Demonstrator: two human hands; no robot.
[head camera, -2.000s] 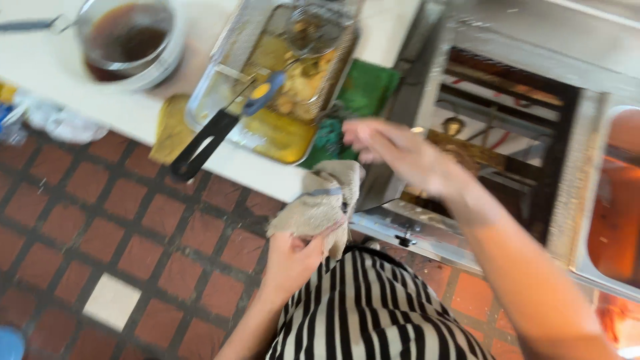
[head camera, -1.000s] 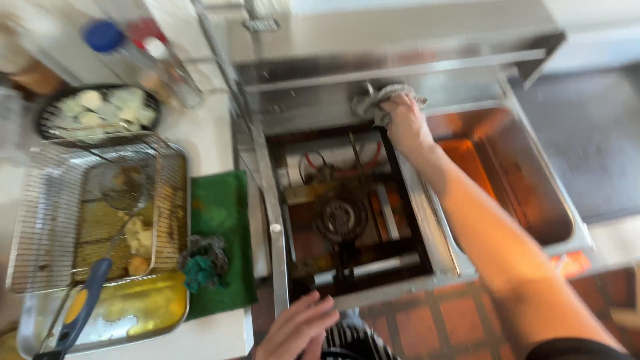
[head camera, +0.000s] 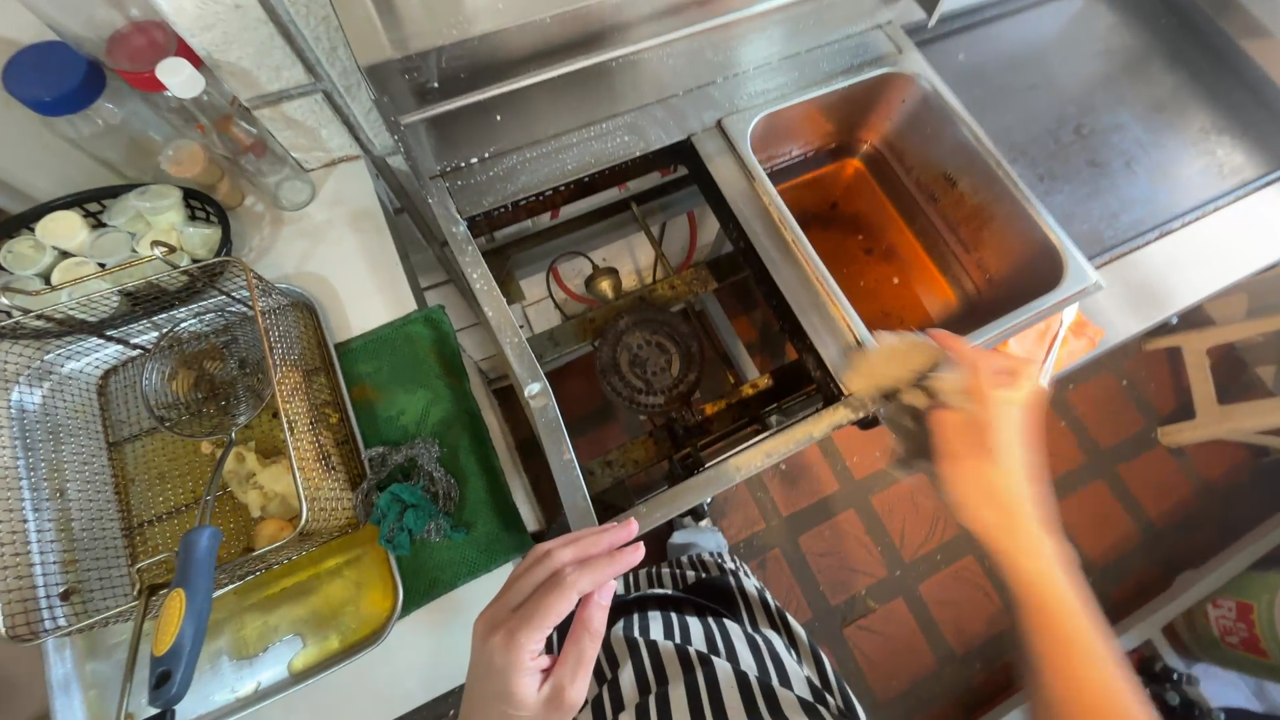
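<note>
My right hand (head camera: 985, 430), blurred, grips a beige cloth (head camera: 895, 370) against the front right corner of the steel stove frame (head camera: 740, 465). Inside the open frame a round gas burner (head camera: 650, 358) shows, with a brass fitting (head camera: 602, 284) and red hose behind it. Right of the burner opening sits a steel fryer well (head camera: 900, 220) with orange-brown oil low inside. My left hand (head camera: 560, 620) holds nothing; its fingers are apart and its fingertips are at the frame's front left corner.
On the left counter, a wire fryer basket (head camera: 290, 400) and a skimmer (head camera: 190, 610) rest over a tray of yellow oil (head camera: 340, 600). Beside them lie a green cloth (head camera: 420, 350) and scouring pads (head camera: 410, 500). A flat griddle (head camera: 1100, 120) is at right, a wooden stool (head camera: 1215, 380) below.
My right hand has moved with the cloth from the back ledge to the frame's front right corner. Two seconds ago the cloth was in my left hand.
</note>
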